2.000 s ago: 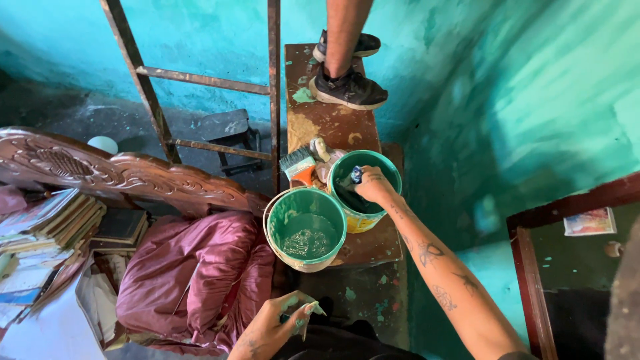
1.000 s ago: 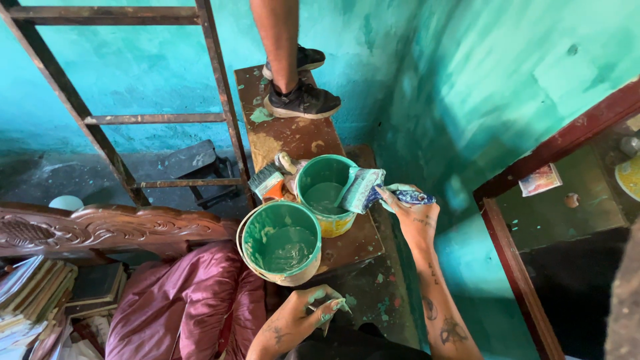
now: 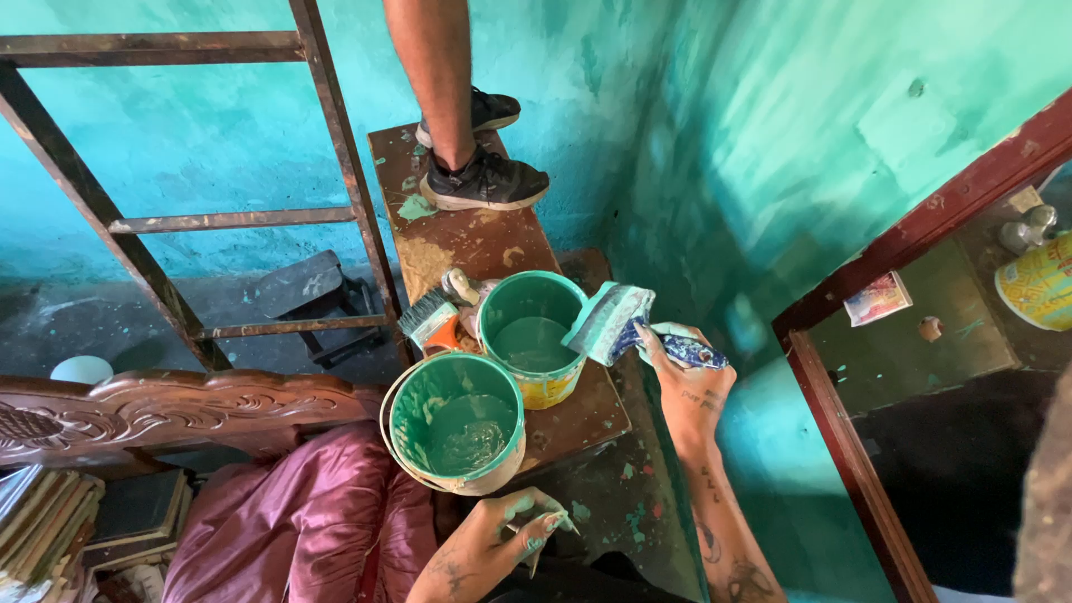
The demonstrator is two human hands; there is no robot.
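My right hand (image 3: 688, 377) grips the blue, paint-smeared handle of a wide paintbrush (image 3: 615, 318). The brush's pale green bristles touch the right rim of a plastic bucket (image 3: 548, 389) holding green paint. In front of it and to the left stands a second bucket (image 3: 502, 469) with green paint and a wire handle. Just below that bucket is my left hand (image 3: 502, 536), paint-stained, its fingers closed on a thin, pointed object that I cannot identify. Behind the buckets, a second paintbrush with an orange handle (image 3: 429, 322) lies beside a crumpled item.
A person's feet in black sneakers (image 3: 486, 180) stand on the far end of the paint-spotted wooden bench (image 3: 469, 243). A ladder (image 3: 343, 151) rises at left, beyond a carved headboard (image 3: 201, 402), a maroon cushion (image 3: 293, 528) and stacked books (image 3: 42, 528). A red-framed mirror (image 3: 854, 452) is at right.
My right hand, inside the far bucket two seconds ago, has come up and to the right with the wide brush, which now shows at the rim. The left hand stays near the front bucket.
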